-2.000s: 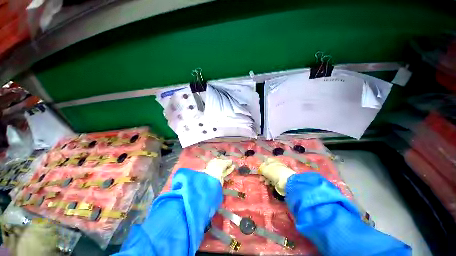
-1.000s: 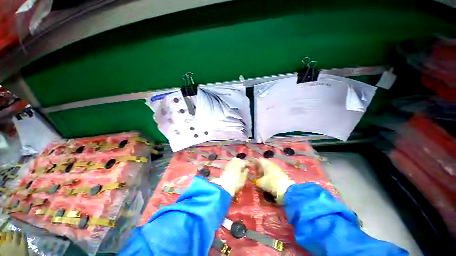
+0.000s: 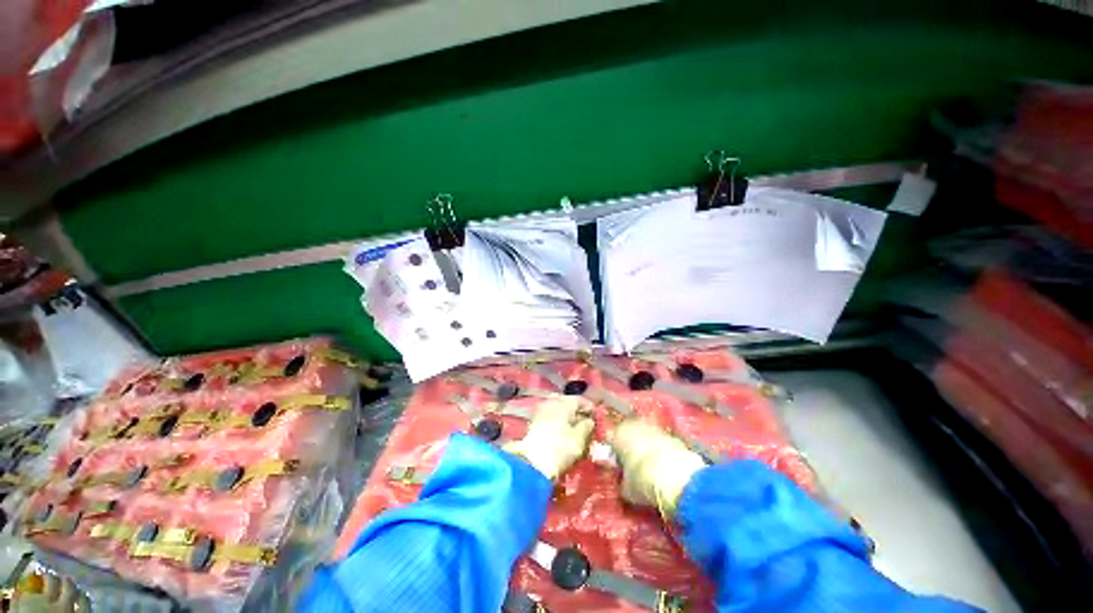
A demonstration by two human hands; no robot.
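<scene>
A pink-red foam tray of watches [image 3: 381, 493] lies in front of me under clear plastic. A watch with a dark round dial and pale strap [image 3: 572, 568] lies near its front edge. My left hand [image 3: 557, 434], in a cream glove, is over the middle of the tray with fingers bent. My right hand [image 3: 651, 462], also gloved, is just right of it, fingertips pointing towards the left hand. A small whitish piece [image 3: 602, 453] shows between the hands; I cannot tell what it is or which hand touches it. The fingers hide anything they hold.
A tray of gold-strapped watches [image 3: 198, 455] under plastic is at the left. A pale sheet stack [image 3: 881, 467] is right of the centre tray. Papers [image 3: 737, 266] hang from binder clips on the green panel. Red-orange trays [image 3: 1019, 359] are stacked at the right. A gloved hand [image 3: 46, 592] shows at the lower-left edge.
From two seconds to one second ago, my hands came closer together over the tray. Since then they have stayed near each other, and the yellow bit by my right hand no longer shows. The view has shifted slightly.
</scene>
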